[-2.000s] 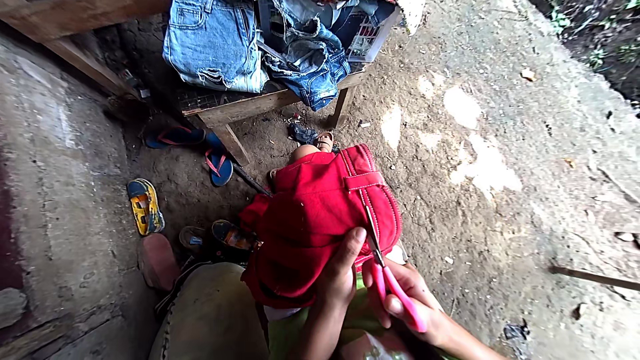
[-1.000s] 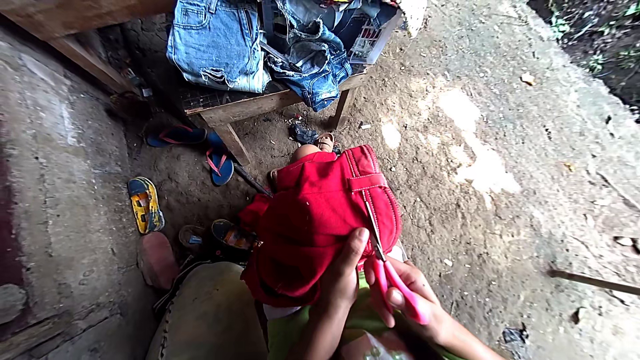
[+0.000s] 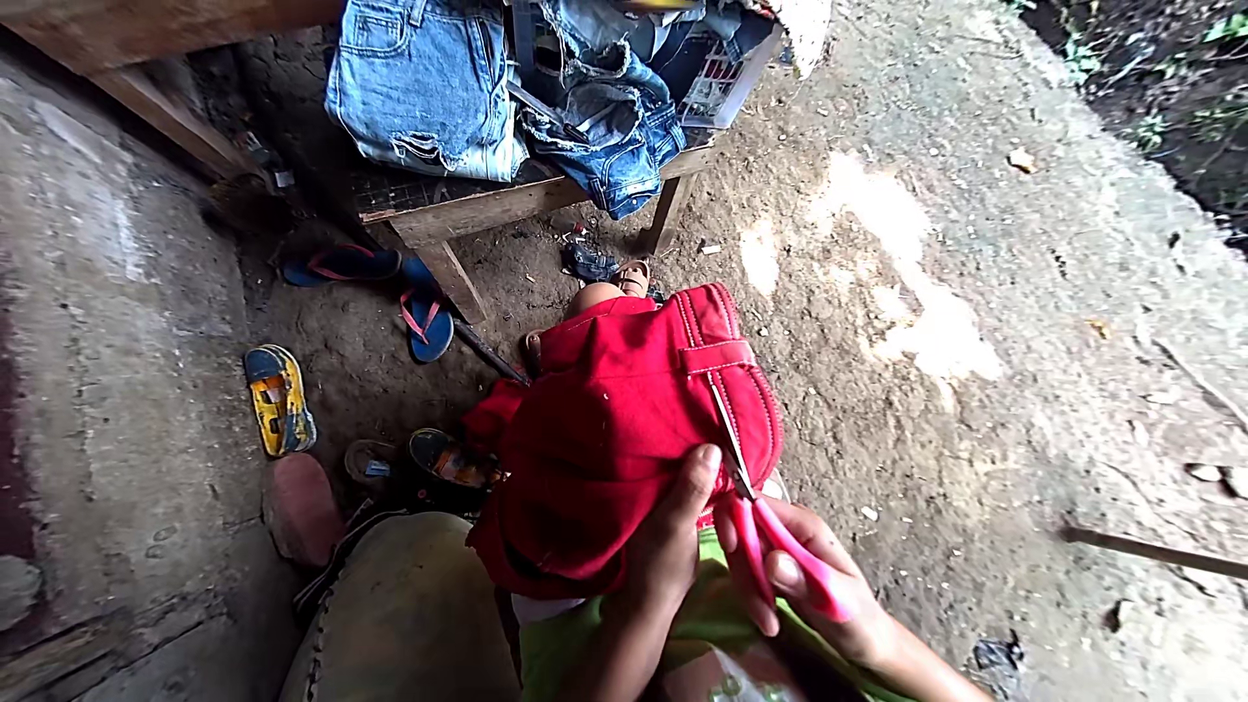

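Note:
A red denim garment (image 3: 604,419) with white topstitching and a belt loop lies spread over my lap. My left hand (image 3: 673,546) grips its lower right part, thumb on top and the other fingers hidden under the cloth. In my right hand (image 3: 814,575) are scissors with pink handles (image 3: 780,551), fingers around the handles. The metal blades lie along the stitched waistband, with their tips just below the belt loop (image 3: 720,357). The blades look nearly together.
Blue denim clothes (image 3: 424,88) and a plastic container (image 3: 726,83) sit on a low wooden bench (image 3: 487,213) ahead. Flip-flops (image 3: 429,312), a yellow and blue sandal (image 3: 280,400) and a pink sole (image 3: 304,509) lie on the dirt ground at left, beside a concrete wall (image 3: 117,322).
The scissor handles have drawn closer together since two seconds ago. My left hand stays in about the same place on the red garment.

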